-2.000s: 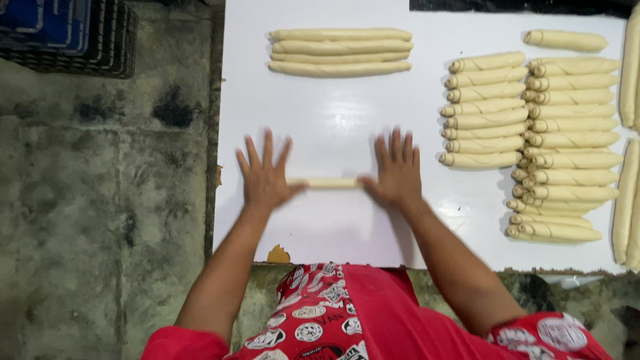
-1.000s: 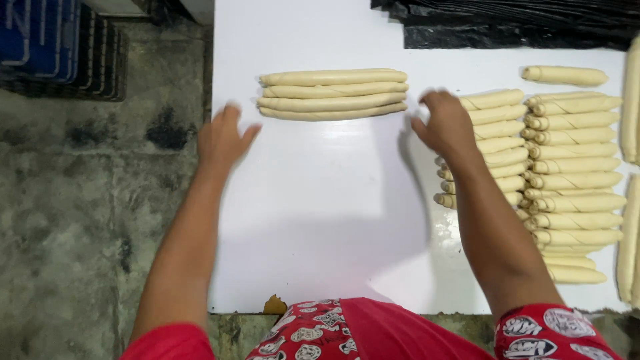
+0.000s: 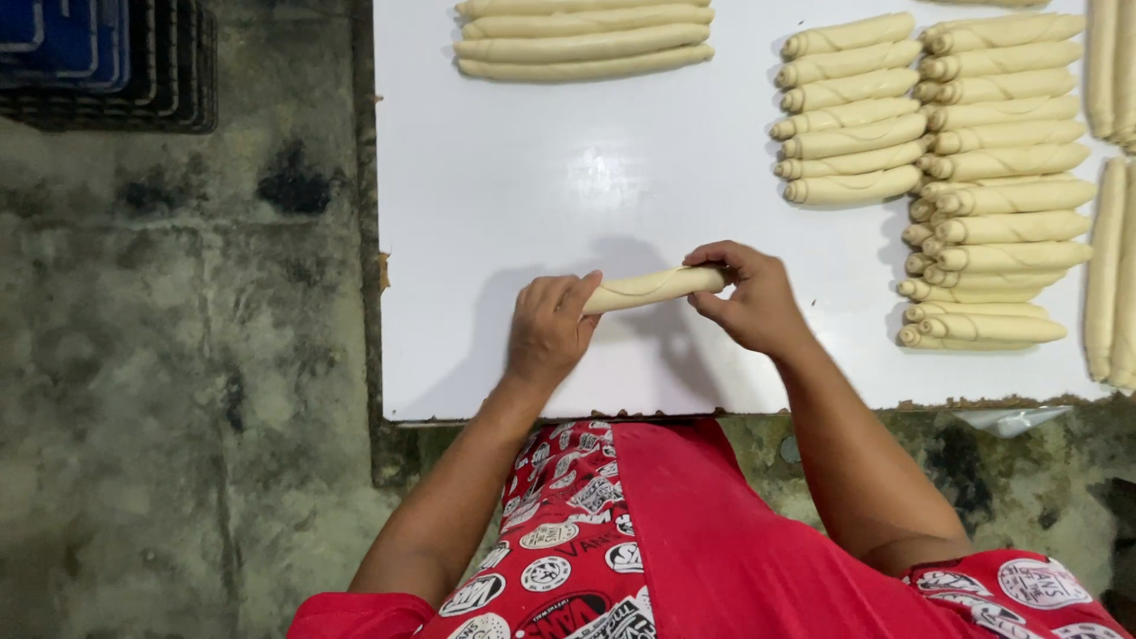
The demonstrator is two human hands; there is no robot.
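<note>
A rolled dough log with a spiral seam is held between my two hands, above the near part of the white tabletop. My left hand grips its left end, while the fingers and thumb of my right hand pinch the right end. At the far side of the table lie several long, thin dough strands, side by side. Several shorter rolled dough logs are stacked in two columns to the right, a left column and a fuller right column.
Longer dough strands lie along the right side. Stacked plastic crates, blue and black, stand on the concrete floor at the left. The table's near edge is chipped, close to my body.
One second ago my hands were apart and empty near the long strands; now they are closer together, holding a rolled log. The view has shifted.
</note>
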